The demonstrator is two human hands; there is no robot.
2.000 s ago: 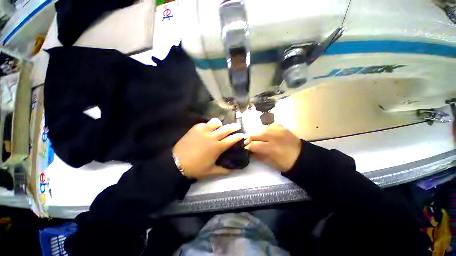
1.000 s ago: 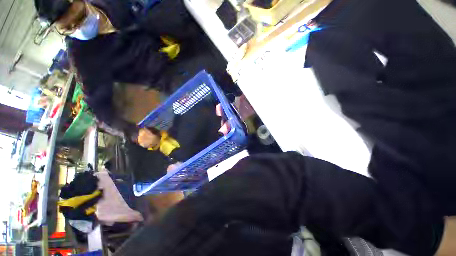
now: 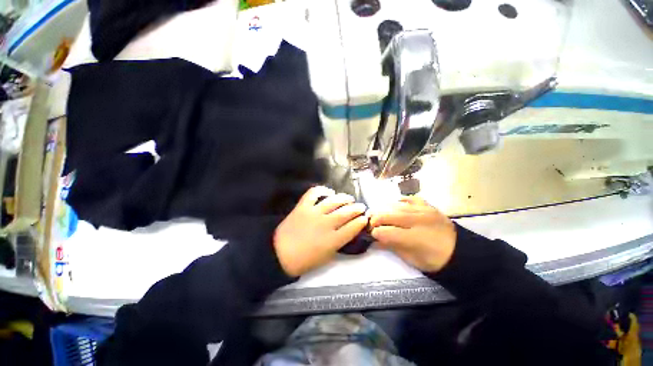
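Observation:
A black garment piece (image 3: 193, 136) lies spread on the white table left of the needle, with a small white piece (image 3: 144, 149) showing on it. My left hand (image 3: 322, 229) rests on the garment's near end and holds its edge just in front of the needle. My right hand (image 3: 414, 232) pinches the same edge, its fingertips meeting those of my left hand. The cream-white sewing machine head (image 3: 494, 53) stands above, with a shiny metal guard (image 3: 417, 93) and a round tension knob (image 3: 480, 136). The needle and presser foot are lost in glare.
A dark cloth pile (image 3: 136, 25) lies at the back left. A measuring tape strip (image 3: 358, 297) runs along the front table edge. A blue basket (image 3: 75, 343) shows at the bottom left, below table level. Yellow cloth (image 3: 630, 343) hangs at the bottom right.
The view swung left to a person beside the blue basket and is back on the machine. Compared with the oldest frame, the machine head looms larger and both hands remain at the edge.

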